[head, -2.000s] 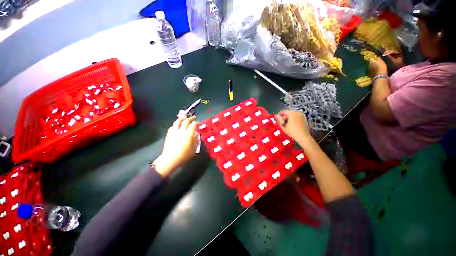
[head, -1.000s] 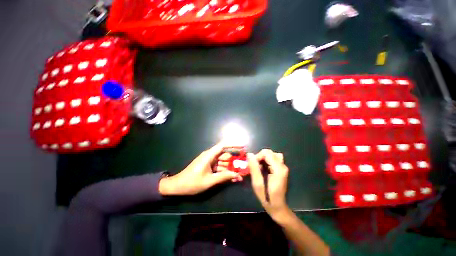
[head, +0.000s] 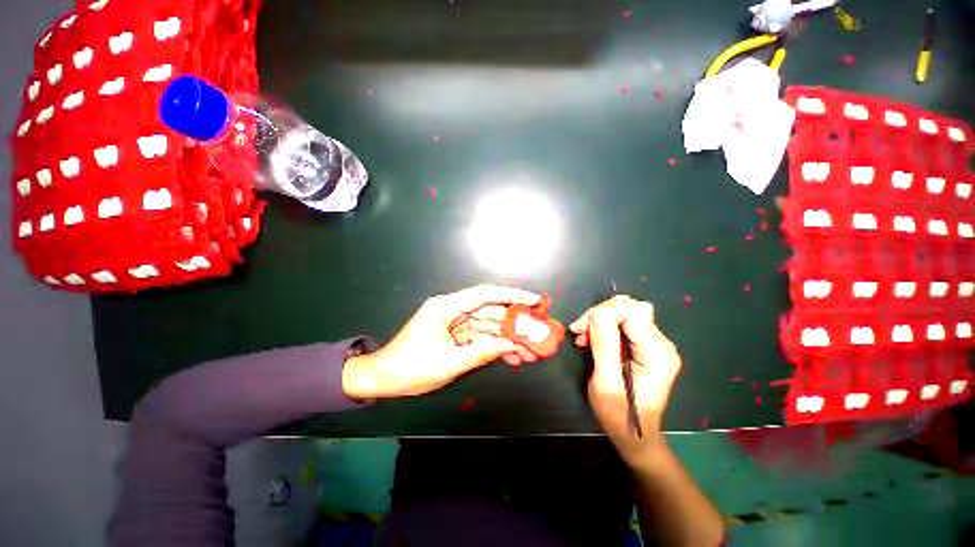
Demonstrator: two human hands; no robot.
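Note:
My left hand holds a small rounded red part with a white detail between thumb and fingers, near the table's front edge. My right hand is just right of the part, fingers closed around a thin dark tool. The tool's rear end lies along the palm; its tip is too small to make out clearly. The hand does not visibly touch the part. A red sheet with rows of white marks lies at the right. A thick stack of such sheets stands at the left.
A clear bottle with a blue cap lies against the stack. A crumpled white wad partly covers yellow-handled pliers. A small yellow tool lies at the upper right. Red crumbs dot the glossy dark green tabletop. A bright glare sits mid-table.
The view has swung left and down from the basket and other worker. My hands have left the right sheet and now hold a small part and a thin tool. The hands are slightly farther apart than one second ago.

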